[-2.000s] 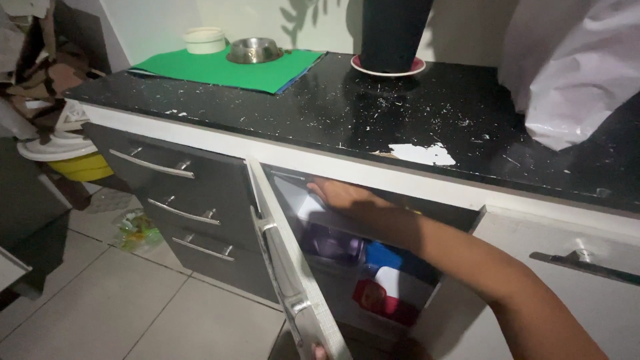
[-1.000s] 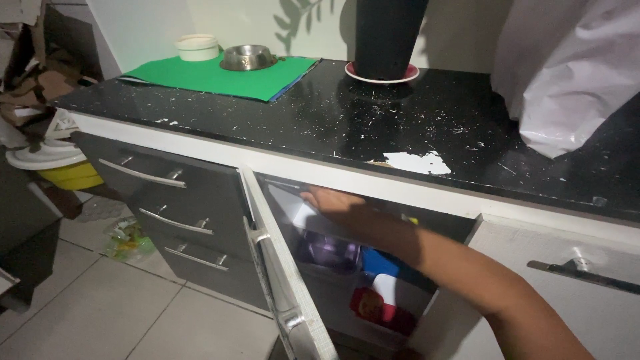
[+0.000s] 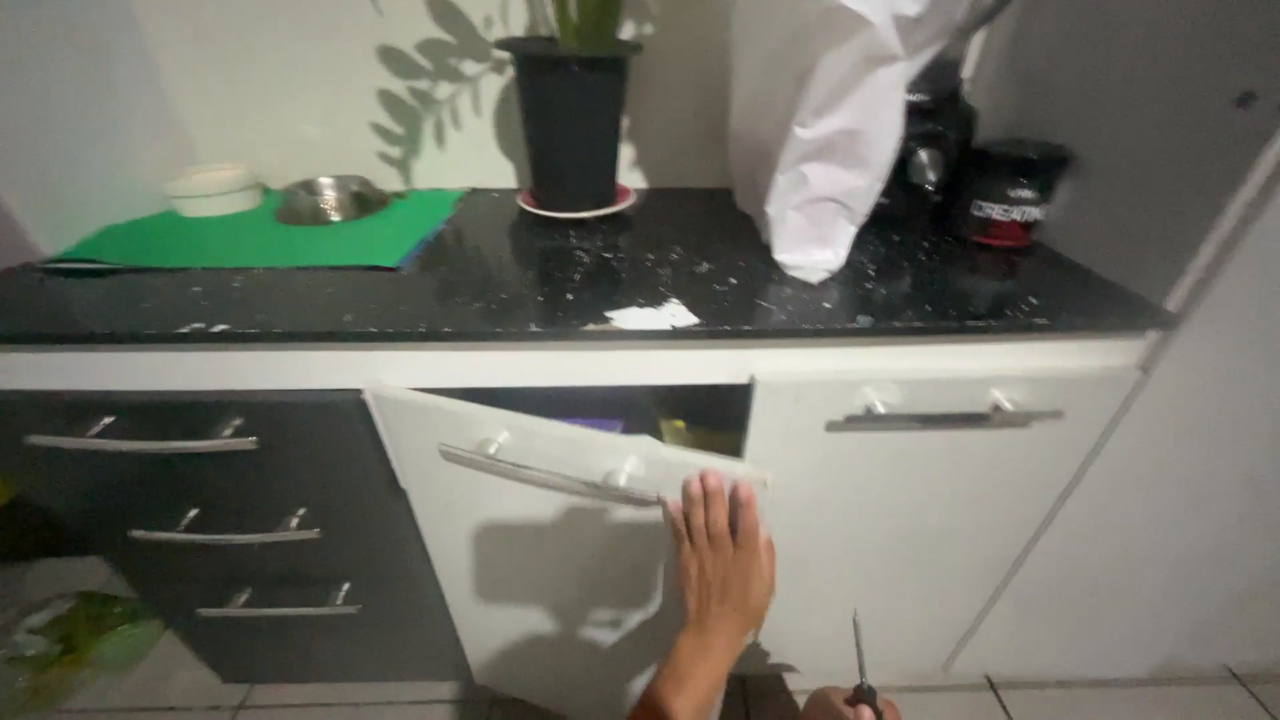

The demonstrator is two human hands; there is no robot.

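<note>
My left hand (image 3: 725,570) lies with its fingers against the upper right part of a white cabinet door (image 3: 560,560), beside the right end of its metal bar handle (image 3: 550,478). The door stands partly open, and a dark gap with purple and yellow things shows above it. At the bottom edge, my right hand (image 3: 840,704) is partly in view, closed around the dark handle of a screwdriver (image 3: 861,655) whose thin shaft points up.
Dark drawers (image 3: 200,480) are on the left, a shut white door (image 3: 900,520) on the right. The chipped black countertop (image 3: 480,300) bears a green mat (image 3: 330,245), two bowls, a potted plant (image 3: 570,120), a white bag (image 3: 820,150) and a black tub (image 3: 1010,195).
The arm that reached into the cabinet is out of it. The door has swung toward the cabinet, with my left hand on its front. A screwdriver shows in my right hand. The view has shifted right.
</note>
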